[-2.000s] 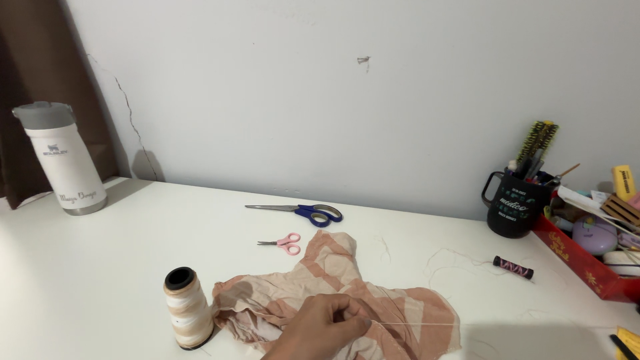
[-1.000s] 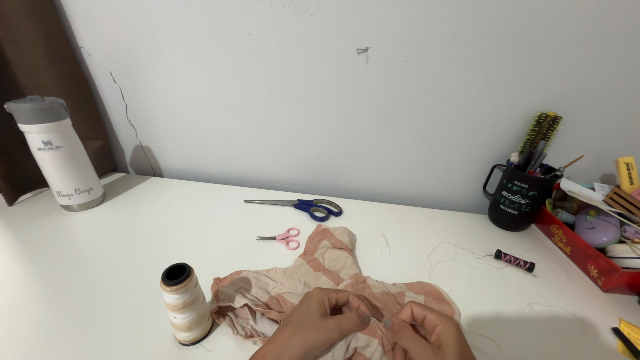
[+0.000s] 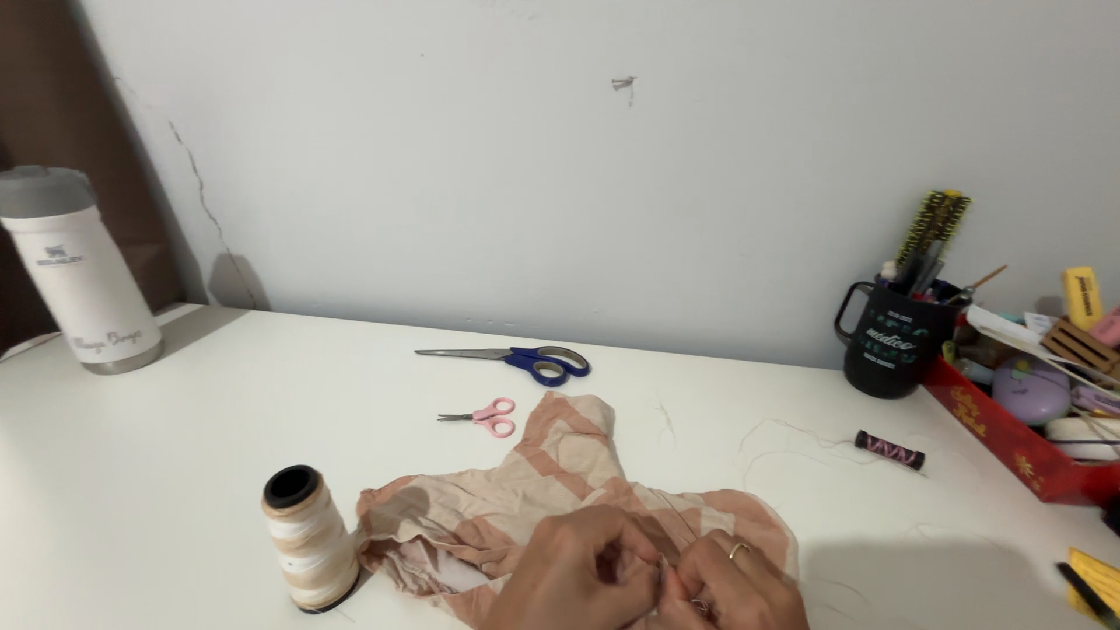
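A pink and cream patterned cloth [image 3: 560, 490] lies crumpled at the lower middle. My left hand [image 3: 582, 569] is over its front part, thumb and forefinger pinched together. My right hand [image 3: 739, 582], with a ring on one finger, is close beside it, its fingertips meeting the left ones. Fine thread shows between the fingertips; whether a needle is there is too small to tell. A cone of cream and white thread [image 3: 311, 547] stands left of the cloth. Behind the cloth lie small pink-handled scissors [image 3: 479, 417] and larger blue-handled scissors [image 3: 516, 359].
A small dark spool with pink thread [image 3: 890, 451] lies to the right, loose thread trailing from it. Behind it stand a black mug [image 3: 897, 341] holding a brush and pens, and a red box [image 3: 1006, 442] of small items. A white bottle [image 3: 87, 280] stands far left, by the wall.
My right hand, not in view two seconds ago, came in from the lower right and now meets my left hand. The two hands are closer together than one second ago.
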